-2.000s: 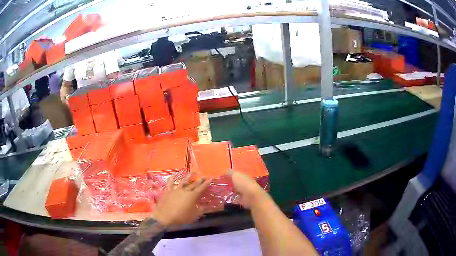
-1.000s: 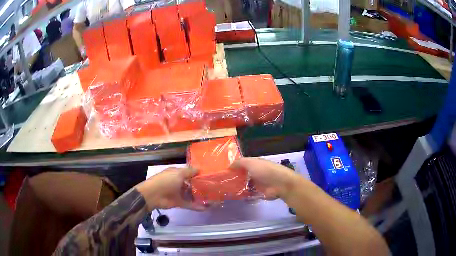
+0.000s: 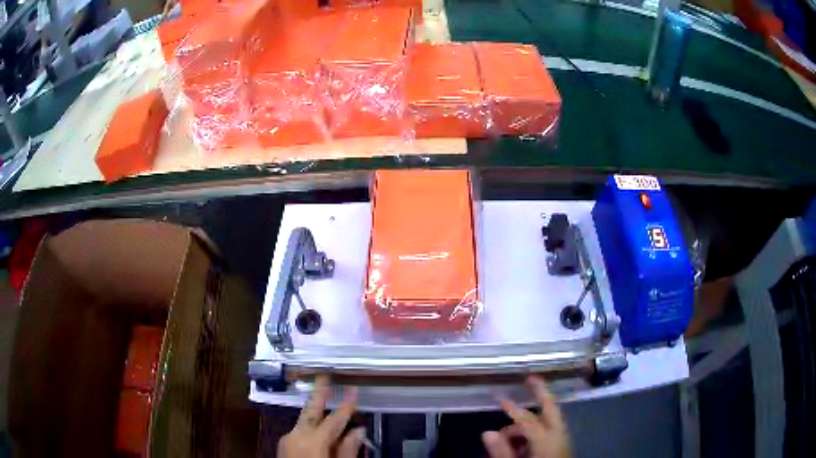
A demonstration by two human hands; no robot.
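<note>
An orange product box [image 3: 422,246] in clear, wrinkled film lies lengthwise on the white bed of the sealer [image 3: 519,259], behind the silvery sealing bar [image 3: 429,362]. The film's loose end near the bar is hard to make out. My left hand [image 3: 324,428] is at the bar's near edge, left of centre, fingertips touching or close to it, fingers apart. My right hand [image 3: 530,422] is at the same edge, right of centre, fingers also apart. Both hands are cut off by the bottom edge. A blurred pale strip shows beside my left thumb.
The blue control unit [image 3: 649,268] stands at the bed's right end. An open brown carton [image 3: 192,313] with orange boxes inside is at left. Film-wrapped orange boxes [image 3: 367,80] and one loose orange box [image 3: 131,134] stand on the plywood board [image 3: 67,148]. A teal bottle [image 3: 669,58] stands on the green belt.
Both hands went from the stacked boxes to holding one wrapped box over the sealer. That box now lies on the bed, released, and the hands are at the near bar. The view has tilted down.
</note>
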